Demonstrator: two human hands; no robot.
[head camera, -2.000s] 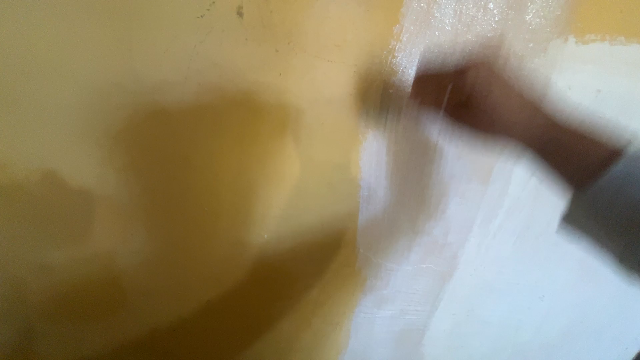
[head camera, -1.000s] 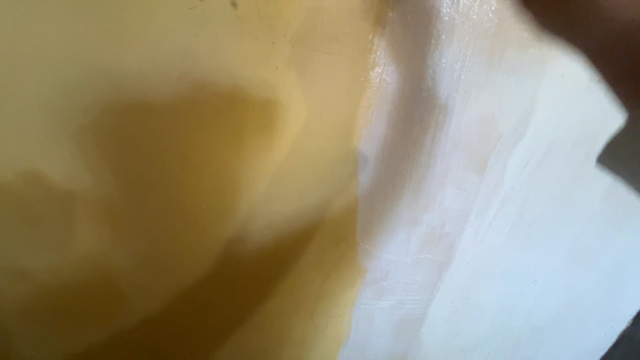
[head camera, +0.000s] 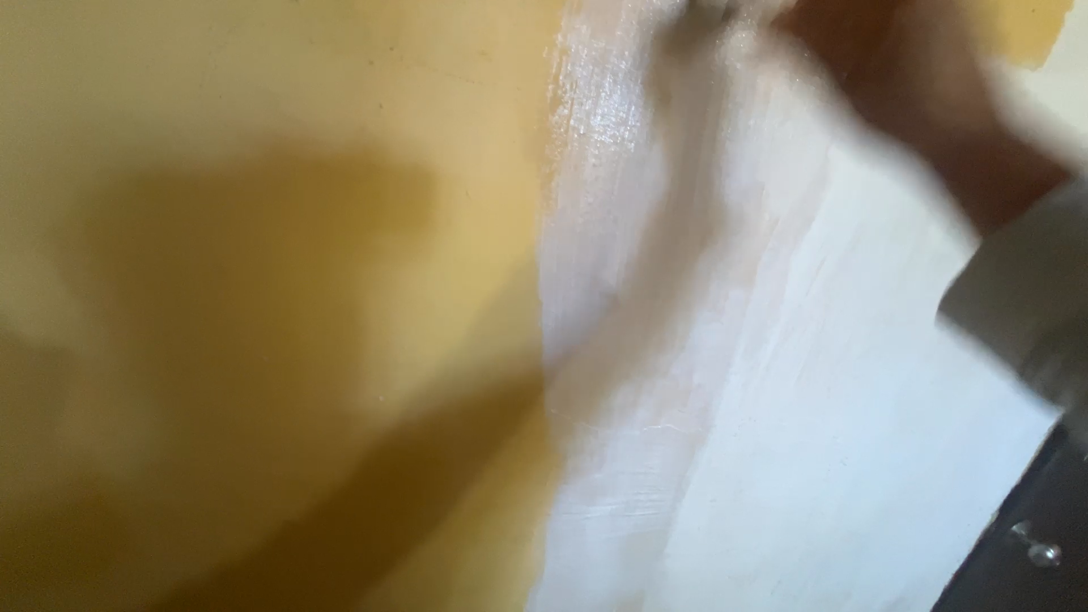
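Note:
My right hand (head camera: 892, 76), blurred, reaches in from the right at the top of the view, its fingers partly cut off by the top edge. A blurred object, perhaps the end of a paintbrush (head camera: 701, 17), shows just left of the fingers; the grip itself cannot be made out. Behind them is a wall with yellow paint (head camera: 476, 280) on the left and white paint (head camera: 816, 425) on the right. Between these runs a thinner, streaky white band (head camera: 629, 357), glossy and wet-looking near the top. My left hand is out of view.
A dark panel (head camera: 1020, 518) with a small shiny metal or glass piece (head camera: 1044, 554) borders the wall at the lower right. A yellow patch (head camera: 1033, 30) remains at the top right. Shadows of my head and arm fall across the wall.
My right hand was lower against the wall two seconds ago, then moved up and mostly out of view; its wrist and part of the hand show again now.

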